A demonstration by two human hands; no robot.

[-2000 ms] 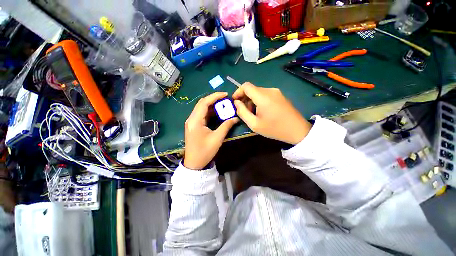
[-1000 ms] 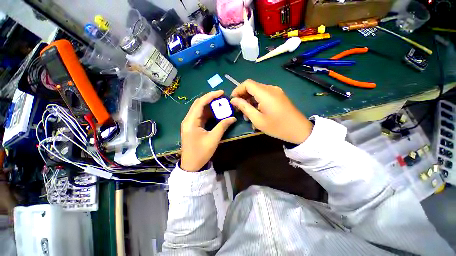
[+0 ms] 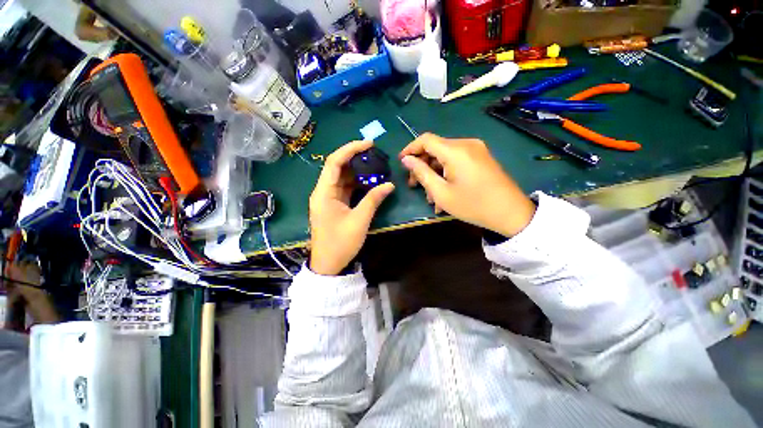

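My left hand (image 3: 339,217) holds a small dark smartwatch body (image 3: 371,169) between thumb and fingers above the bench's front edge. Its face is mostly dark, with small bluish-white spots near its lower edge. My right hand (image 3: 464,180) is just right of the watch, apart from it, with thumb and index finger pinched. A thin silver tool, perhaps tweezers (image 3: 407,127), sticks out beyond these fingertips; the rest is hidden by the hand. A light blue square (image 3: 372,129) lies on the green mat behind the watch.
Blue- and orange-handled pliers (image 3: 586,125) lie right. A solvent bottle (image 3: 280,104), blue parts box (image 3: 347,77) and orange-edged multimeter (image 3: 142,125) stand left. A watch (image 3: 258,206) on a white cable is at the edge. Parts trays (image 3: 703,276) sit lower right. Another person's arm shows far left.
The watch face has gone from a bright white screen to mostly dark with small lit spots. My right fingers have moved off the watch. The whole view has shifted slightly.
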